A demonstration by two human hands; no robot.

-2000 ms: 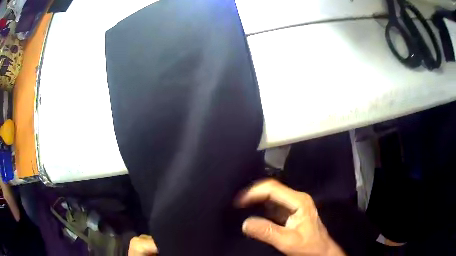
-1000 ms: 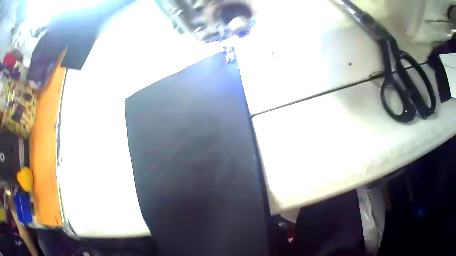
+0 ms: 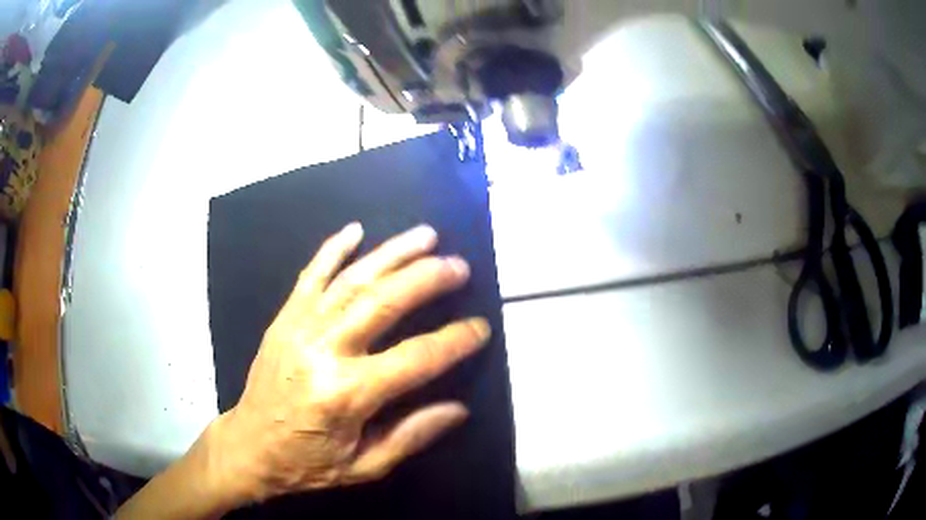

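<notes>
A dark cut panel [image 3: 274, 234] lies flat on the white machine table, its long right edge running up to the presser foot and needle [image 3: 465, 142] in the bright light. My left hand [image 3: 345, 366] lies flat on the panel with its fingers spread, pointing up and right, a little below the needle area. It grips nothing. My right hand is not in view. The sewing machine head [image 3: 457, 51] is above the panel's top edge, with a short grey knob [image 3: 531, 120] beside the presser foot.
Fabric shears [image 3: 835, 274] with black loop handles lie right of the machine. A thin dark slide plate seam [image 3: 650, 279] crosses the white bed. The table's orange-brown edge [image 3: 46, 305] is at the left, with a dark fabric scrap [image 3: 142, 51] at the far left corner.
My left hand has come into view and lies on the panel. The view has shifted so that more of the machine head shows. The right hand, seen two seconds ago, is out of view.
</notes>
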